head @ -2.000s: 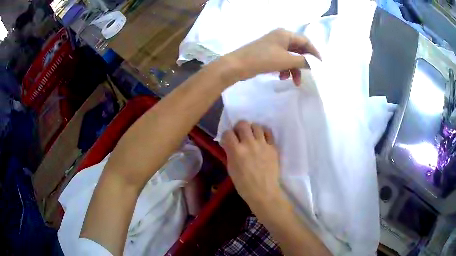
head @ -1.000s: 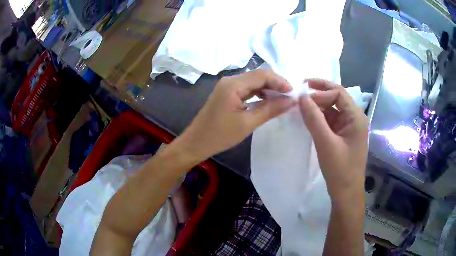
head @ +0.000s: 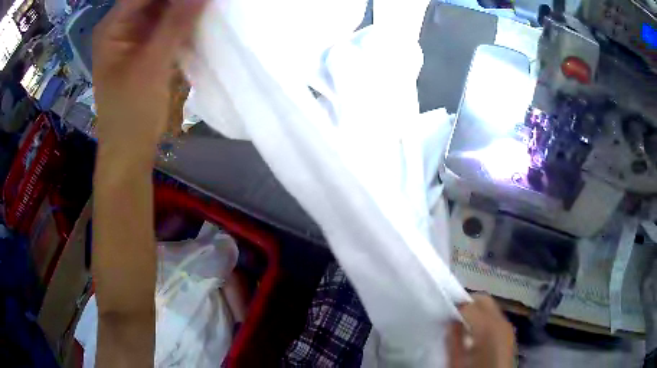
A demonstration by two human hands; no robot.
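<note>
A long white fabric panel (head: 317, 180) is stretched diagonally between my hands. My left hand (head: 155, 29), blurred at the upper left and partly cut off by the top edge, grips its upper end. My right hand (head: 484, 334), blurred at the bottom right, grips its lower end. More white cloth lies behind on the dark grey table (head: 223, 169), overexposed at the top. The panel hangs down over my plaid-covered lap.
The overlock machine (head: 576, 54) stands at the right, with its shiny bed (head: 493, 93) and lit needle area (head: 529, 154). A red basket (head: 270, 251) with white cloth (head: 191, 305) is at the lower left. A second red crate (head: 29, 169) stands farther left. A label tape (head: 621, 277) hangs at the right.
My hands, together at the fabric before, have moved apart: left up and leftward, right down. The panel is now pulled out between them. The view has shifted right, showing more of the machine.
</note>
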